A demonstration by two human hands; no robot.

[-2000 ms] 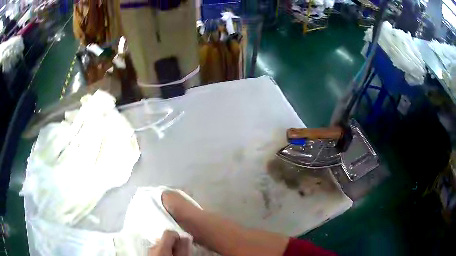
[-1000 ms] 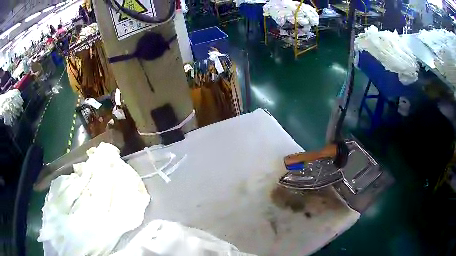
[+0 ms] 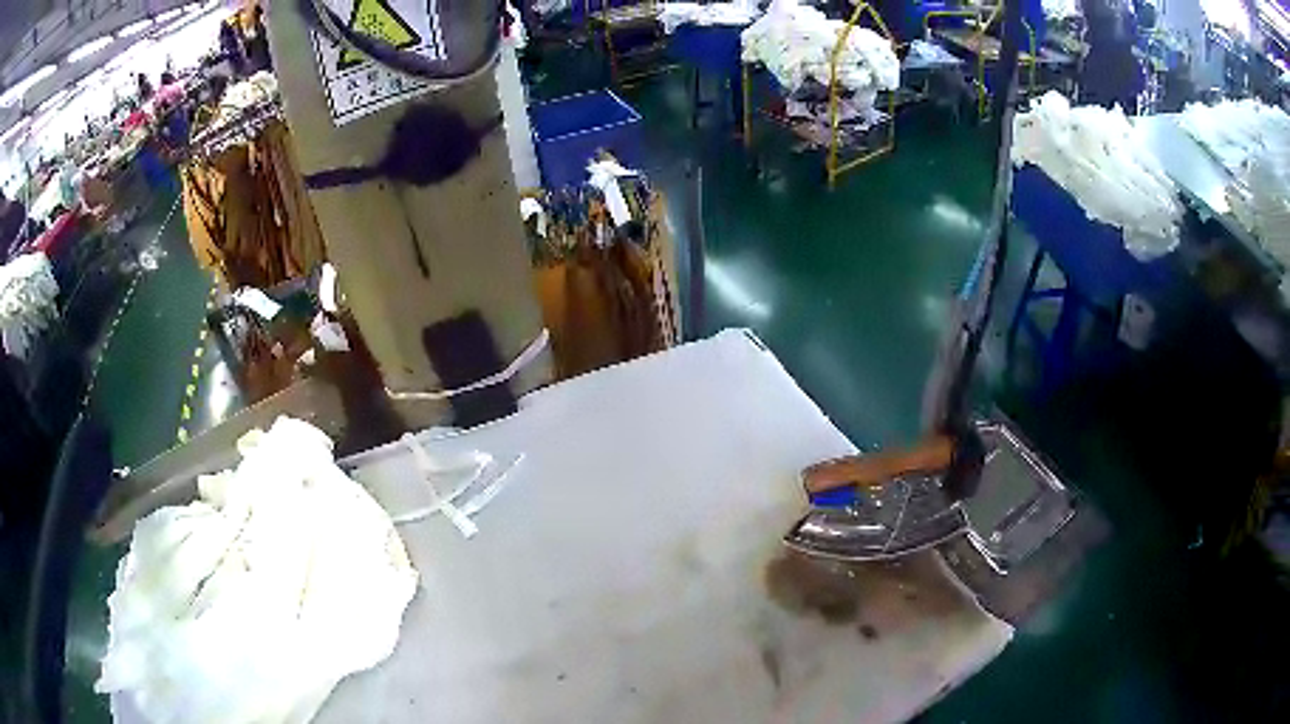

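A crumpled heap of cream-white cloth (image 3: 262, 587) lies at the left of the pressing table. A steam iron (image 3: 877, 509) with a brown wooden handle and a blue part under it stands at the table's right side, its pointed end to the left. The iron rest (image 3: 1021, 495), a silver metal frame, is beside it at the right edge. White tie strips (image 3: 460, 495) lie loose near the far left edge. Neither of my hands is in view.
The pale table cover (image 3: 608, 495) has brown scorch stains near the iron. A wrapped pillar (image 3: 425, 226) stands at the far edge. A dark hose (image 3: 976, 283) rises from the iron. Brown garments (image 3: 601, 297) hang behind. A blue table (image 3: 1082, 212) with white cloth is at the right.
My hands and the red sleeve have left the picture. The white cloth at the table's near edge is gone from view. The camera view has tilted up since the earliest frame.
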